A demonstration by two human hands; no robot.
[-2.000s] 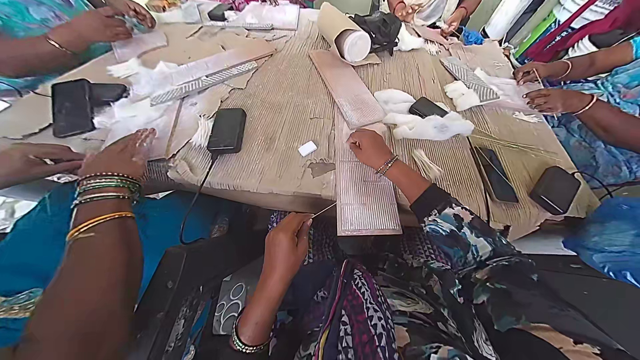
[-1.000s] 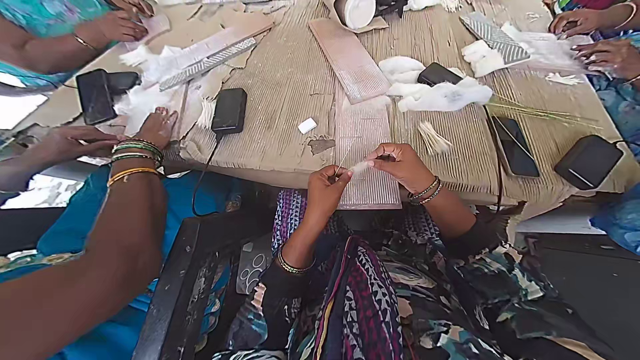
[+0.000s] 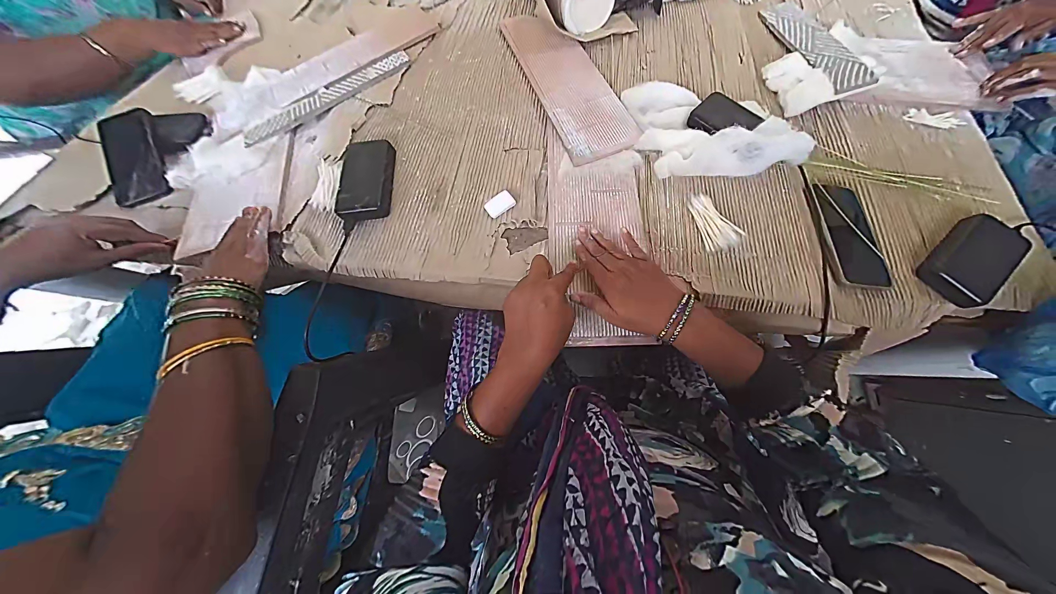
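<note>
My right hand lies palm down with spread fingers on a pale pink ridged board at the table edge. Beside it, at the board's left edge, is my left hand, fingers curled and index finger pointing toward the right hand; whether it pinches something is hidden. A second ridged board overlaps the far end of the first. Right of the boards lie a bundle of white cotton wicks and fluffy cotton wool, with thin greenish sticks farther right.
A small white block and a black box with a cable lie left of the boards. On the right are a phone and another black box. Co-workers' hands work at left, upper left and upper right. A white cylinder stands at the back.
One second ago both my hands were raised together over the board, with a small pale piece between the fingers. Now the right hand is flat on the board, the left beside it.
</note>
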